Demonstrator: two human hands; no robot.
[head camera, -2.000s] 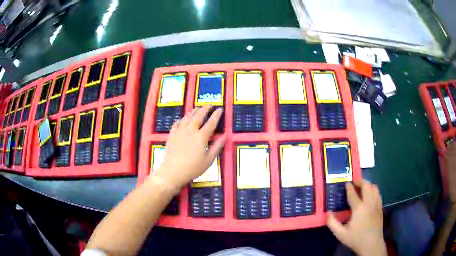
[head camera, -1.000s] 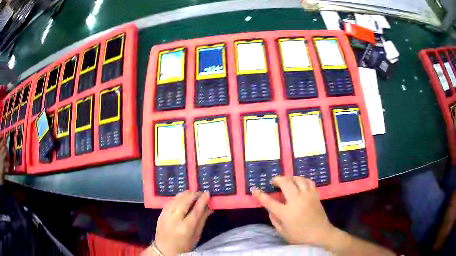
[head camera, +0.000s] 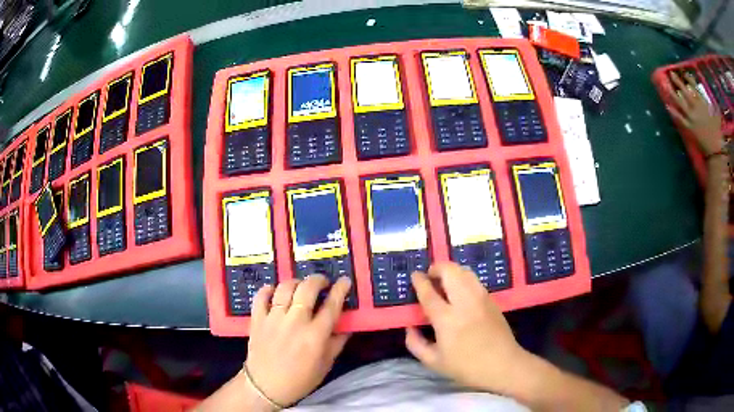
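Note:
A red tray (head camera: 354, 170) in front of me holds keypad phones in two rows. Most screens are lit white. The second phone (head camera: 311, 91) of the far row and the second (head camera: 319, 219), third (head camera: 395, 214) and fifth (head camera: 541, 197) of the near row show dark blue screens. My left hand (head camera: 296, 334) has its fingers on the keypad of the near row's second phone. My right hand (head camera: 464, 326) has a fingertip at the keypad of the near row's third phone, its other fingers over the fourth's keypad edge. Neither hand grips a phone.
More red trays (head camera: 179, 193) with dark-screened phones lie left, one phone (head camera: 49, 219) tilted on top. Right of my tray are loose batteries (head camera: 581, 79), an orange-red block (head camera: 554, 40) and a white strip (head camera: 576, 150). Another person's hand (head camera: 694, 109) is over a tray at far right.
My left hand has moved from the far row to the near row's second phone, my right hand from the fifth phone leftward. The second and third near-row screens turned from white to dark blue.

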